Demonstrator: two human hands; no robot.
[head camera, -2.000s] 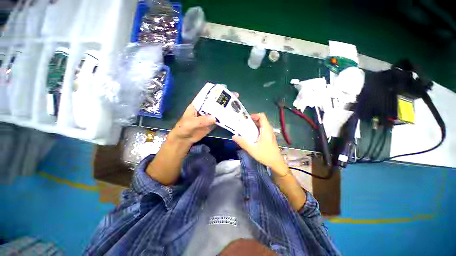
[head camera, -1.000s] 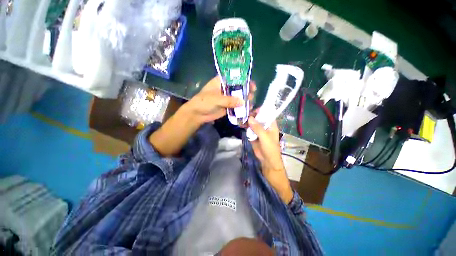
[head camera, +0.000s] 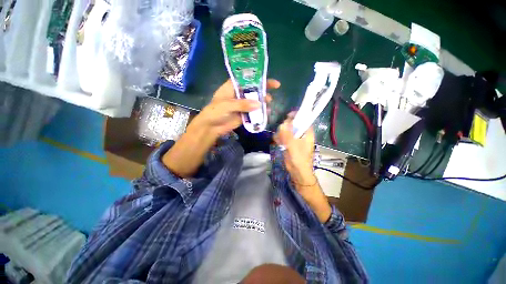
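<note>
My left hand holds the rear housing by its narrow end, wide end pointing away from me. The green circuit board faces up in it, with a white block in the narrow end. My right hand holds the front housing by its lower end. It is a white shell, tilted on edge, so its window and button openings are hard to make out. The two halves are apart, over the bench's near edge.
Red-handled cutters lie right of the front housing. Beyond are black soldering irons, crumpled white tissue and a translucent bottle. At left are a white divided tray, clear plastic bag and blue parts bin. Cardboard boxes stand below.
The closed device of two seconds ago is now in two halves, one in each hand. Since one second ago, the rear housing has shifted slightly left and the front housing has turned more on edge.
</note>
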